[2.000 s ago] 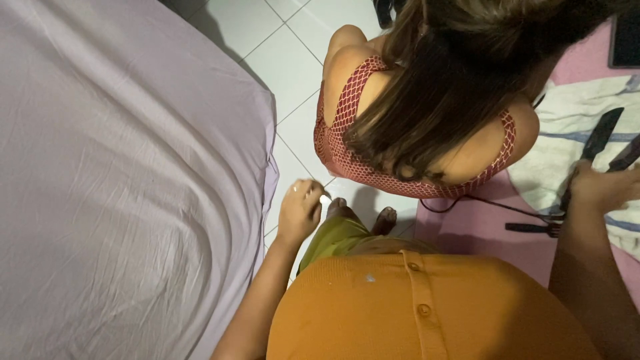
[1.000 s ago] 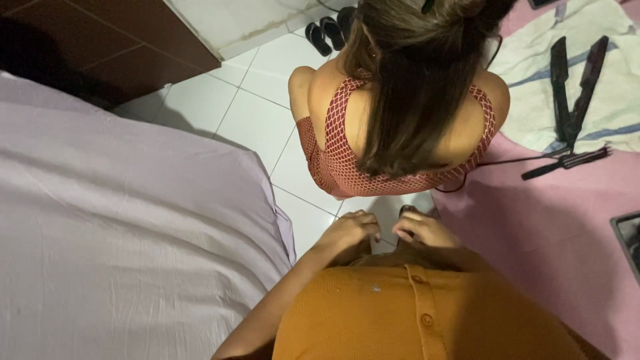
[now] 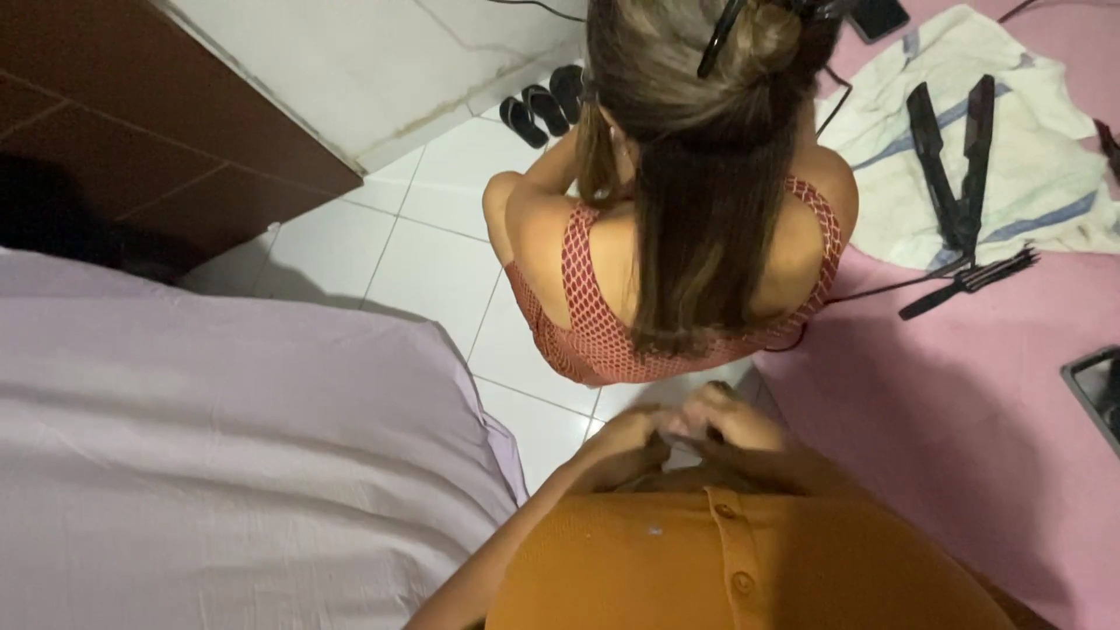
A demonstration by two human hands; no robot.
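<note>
My left hand (image 3: 628, 444) and my right hand (image 3: 731, 420) meet in front of my orange buttoned top, their fingers close together and blurred. Whether anything small is between them cannot be told. Just beyond them a person sits with their back to me, in a red patterned strappy top, the long straight hair (image 3: 700, 227) hanging down and part of it pinned up with a dark clip (image 3: 721, 37). To the right, a black hair straightener (image 3: 962, 175) lies with its arms spread on a white and blue towel (image 3: 1050, 166). Beside it is a black comb or brush (image 3: 967, 282).
The towel lies on a pink cloth surface (image 3: 927, 420). A dark-framed object (image 3: 1089, 394) and a phone-like object (image 3: 878, 17) rest there too. A bed with a lilac sheet (image 3: 245, 437) fills the left. Black flip-flops (image 3: 544, 109) stand on white tiles by the wall. Cords run near the person.
My right hand was by the straightener two seconds ago and has come over to my left hand in front of my body. The straightener now lies on the towel. The view has shifted.
</note>
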